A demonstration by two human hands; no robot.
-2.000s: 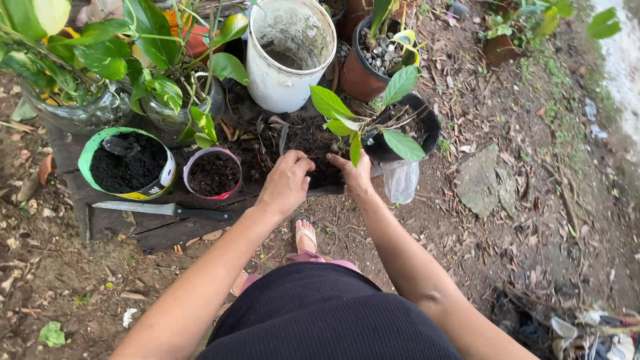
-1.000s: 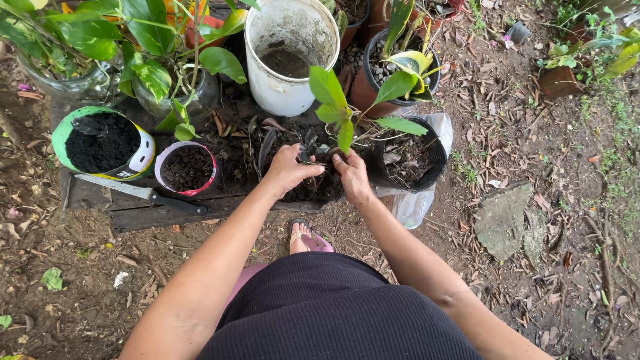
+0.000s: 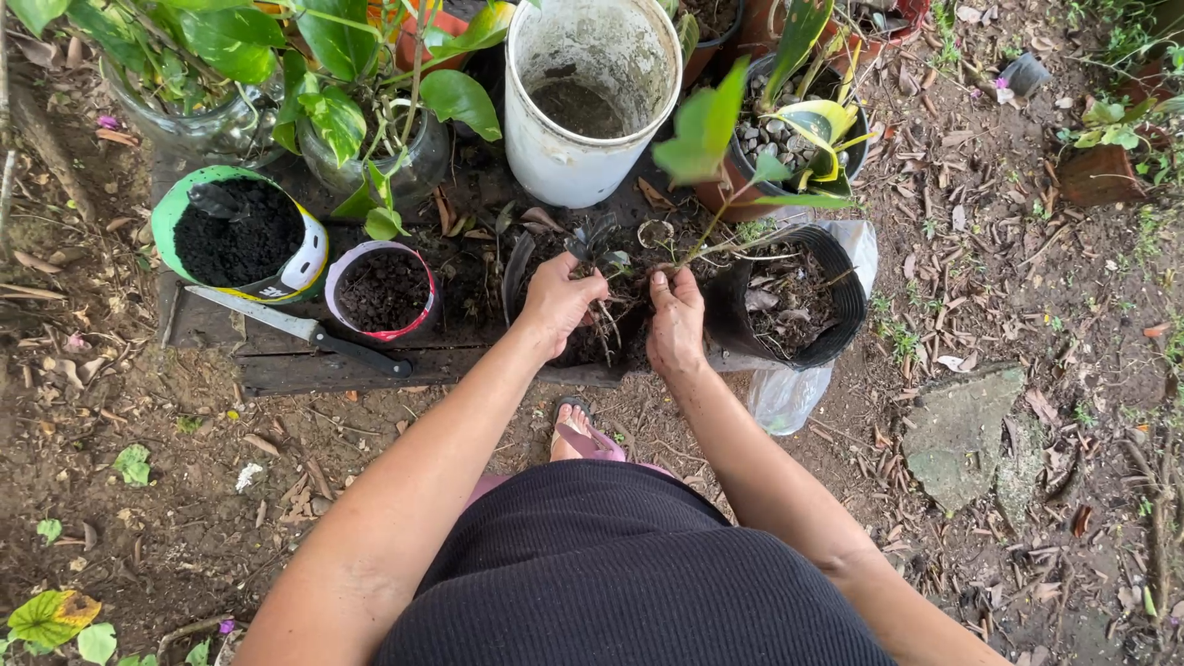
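Observation:
My left hand [image 3: 562, 303] grips a small clump of roots and dark leaves [image 3: 603, 305] above soil on the wooden board. To its right, my right hand [image 3: 675, 319] pinches the thin stem of a green leafy plant [image 3: 705, 129], whose leaves rise toward the white bucket. Beside my right hand stands a black plastic plant pot [image 3: 797, 294] holding soil and dry leaves. A knife with a black handle [image 3: 356, 350] lies left of my left hand, below a pink-rimmed container of soil [image 3: 384, 289] and a green container of dark soil [image 3: 242, 233].
A dirty white bucket [image 3: 592, 92] stands behind my hands. Glass jars with pothos [image 3: 208, 120] are at the back left, and a pot with pebbles [image 3: 772, 148] is at the back right. Clear plastic [image 3: 786, 398] lies by the black pot; a flat stone [image 3: 962, 435] is on the ground.
My hands have moved apart; the leafy plant has shifted right with my right hand. Roots now show hanging below my left hand.

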